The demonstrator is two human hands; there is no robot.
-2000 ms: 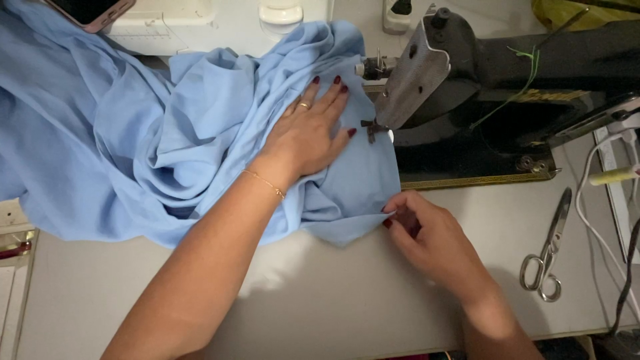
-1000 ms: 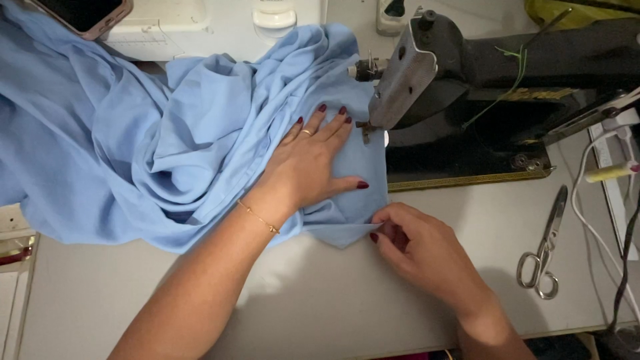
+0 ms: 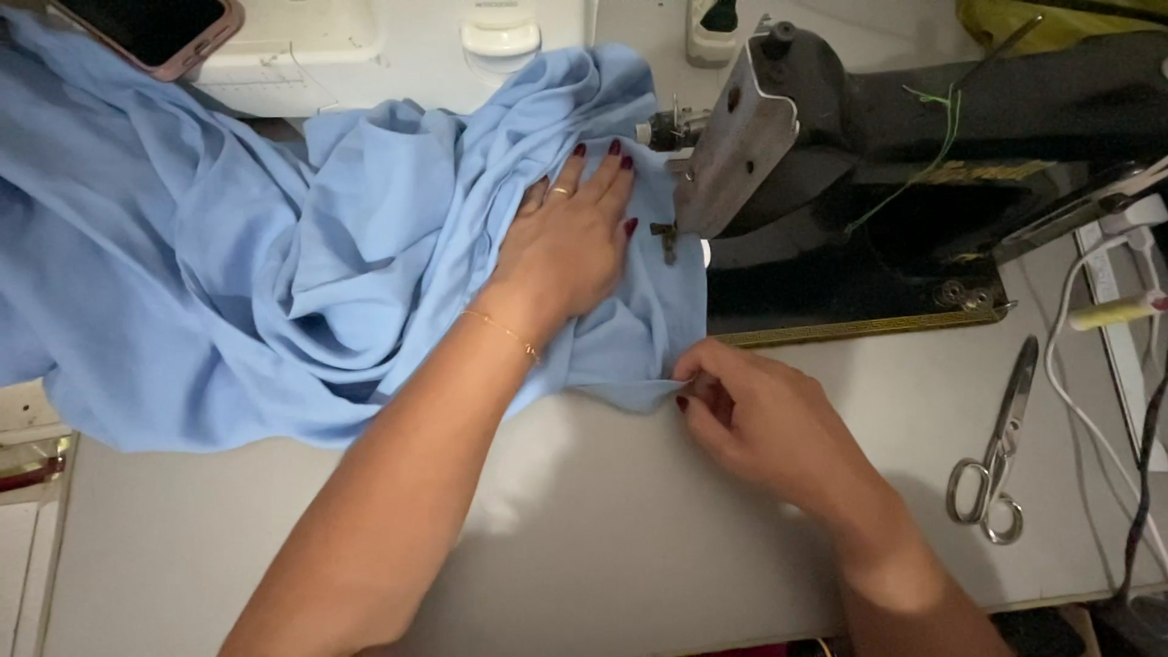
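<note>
Light blue fabric point(image 3: 365, 237) lies bunched across the table, its right edge under the presser foot point(image 3: 668, 243) of a black sewing machine point(image 3: 849, 265). My left hand point(image 3: 570, 233) rests palm down on the cloth, just left of the foot, fingers slightly spread and holding nothing. Between thumb and fingers, my right hand point(image 3: 757, 411) pinches the fabric's near right corner, at the front edge of the machine bed. The needle is hidden behind the metal face plate point(image 3: 739, 137).
Scissors point(image 3: 999, 447) lie on the right of the table point(image 3: 639, 538). Beyond them are white cables point(image 3: 1063, 365) and a yellow thread spool point(image 3: 1115, 312). A phone point(image 3: 164, 32) rests on a white machine point(image 3: 392, 55) at the back left. Green thread point(image 3: 949, 137) hangs over the black machine.
My left hand has shifted across the cloth, its thumb drawn in nearer the fingers than one second ago. My right hand still pinches the corner.
</note>
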